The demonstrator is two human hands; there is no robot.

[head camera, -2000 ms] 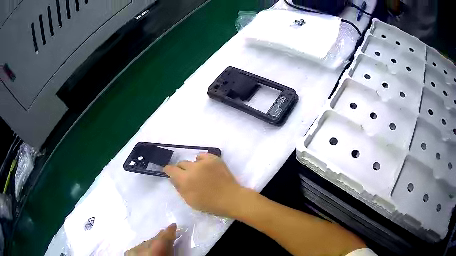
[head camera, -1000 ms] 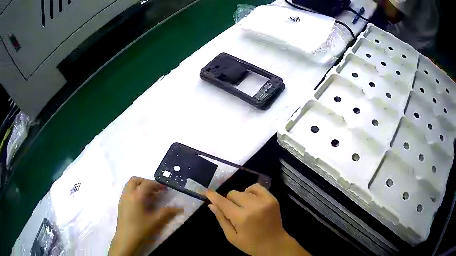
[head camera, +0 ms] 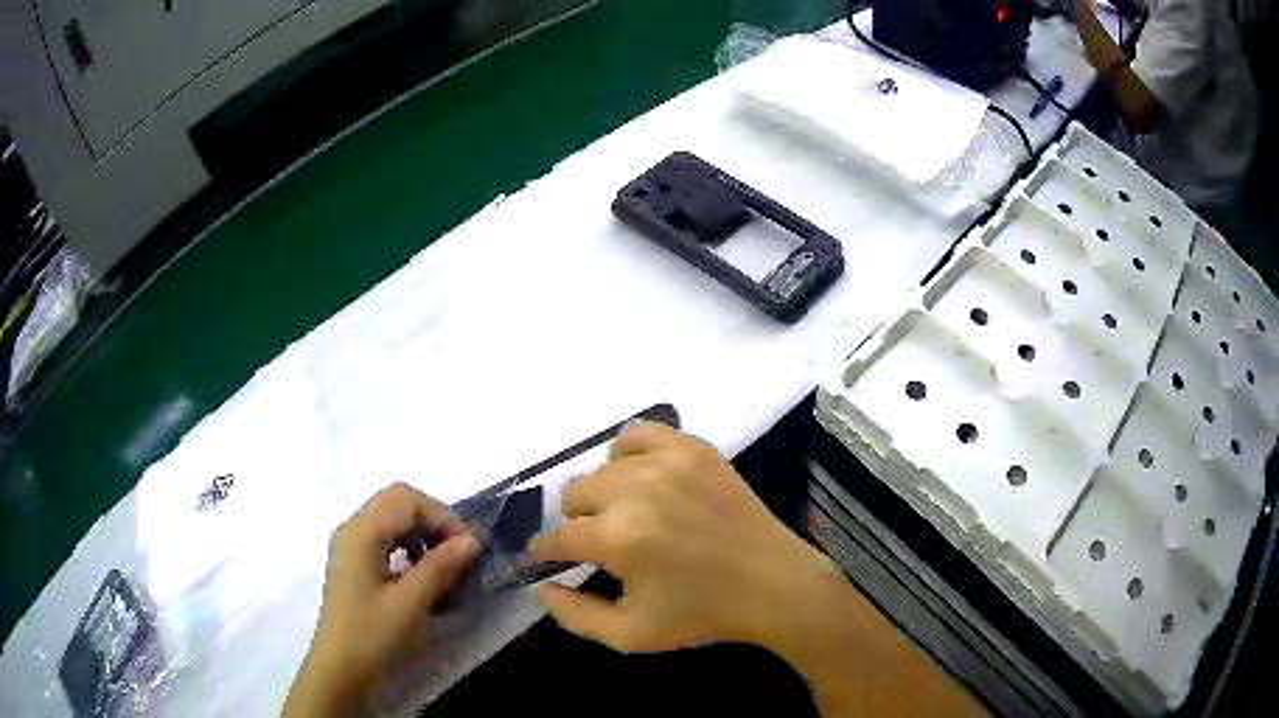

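A black phone middle frame (head camera: pixel 516 516) is held low over the near edge of the bench by both hands. My left hand (head camera: pixel 393 568) grips its camera end, where shiny clear plastic shows around the fingers. My right hand (head camera: pixel 652 540) holds the other end and long side from above. The fingers hide much of the frame. A second phone frame (head camera: pixel 729 234) lies flat on the white foam sheet further back. How far the plastic covers the held frame cannot be told.
A white poly bag stack (head camera: pixel 232 491) lies left, a bagged frame (head camera: pixel 112 648) near the lower left, another bag stack (head camera: pixel 877 105) at the back. Stacked white trays (head camera: pixel 1045 407) stand right. A green belt (head camera: pixel 323 253) runs behind. A black device (head camera: pixel 954 35) and person (head camera: pixel 1192 84) are beyond.
The held frame has been picked up off the foam and turned. My left hand has closed on its camera end, with clear plastic there. A bagged frame has come into view at lower left.
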